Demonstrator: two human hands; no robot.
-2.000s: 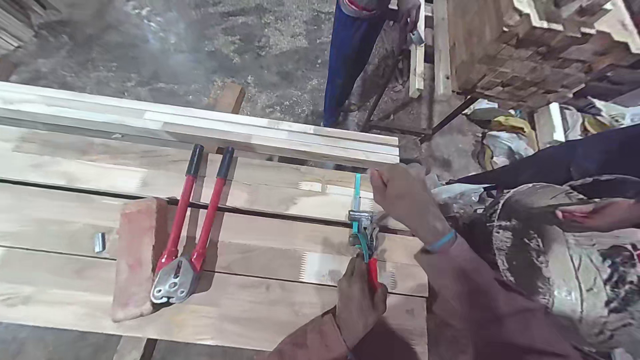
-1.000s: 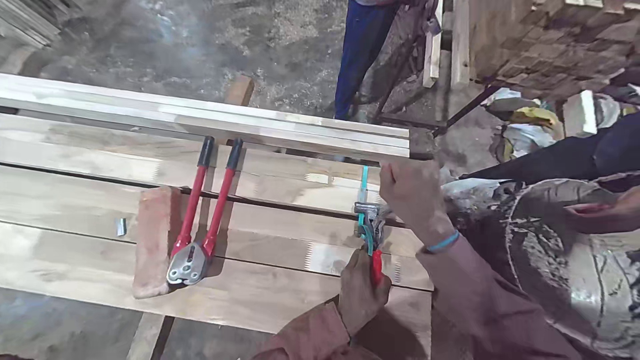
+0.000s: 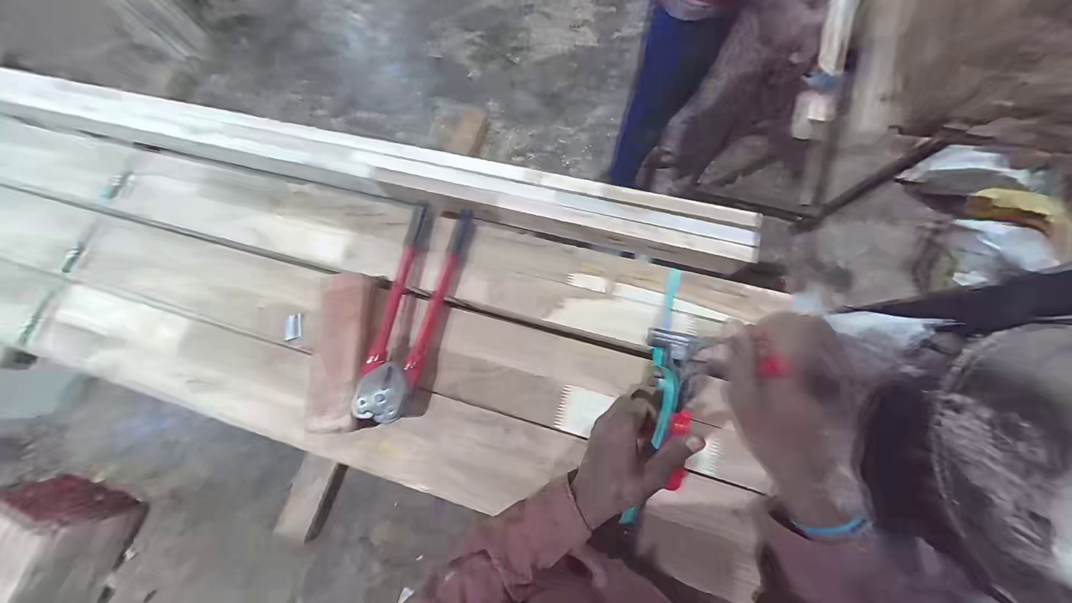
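Observation:
A metal strapping tensioner [image 3: 674, 343] with red grips sits on the finger-jointed wooden boards [image 3: 502, 352], a green plastic strap [image 3: 667, 394] running through it. My left hand [image 3: 624, 456] is closed around the strap and the tool's lower red grip. My right hand [image 3: 787, 394], blurred, is closed on a red-tipped handle at the tool's right side. To the left, a strap sealer [image 3: 383, 392] with long red handles and black ends leans on a reddish brick [image 3: 339, 352]. A small metal strapping seal [image 3: 292, 327] lies left of the brick.
Narrow wooden strips [image 3: 502, 193] lie along the boards' far edge. Another green strap [image 3: 71, 258] crosses the boards at far left. Wooden supports [image 3: 310, 498] show underneath. A person in blue trousers [image 3: 662, 84] stands beyond. A large round container [image 3: 997, 452] is close at right.
My right hand has moved from the strap above the tool to its right side, at the red-tipped handle. My left hand stays at the tool. The view has shifted left.

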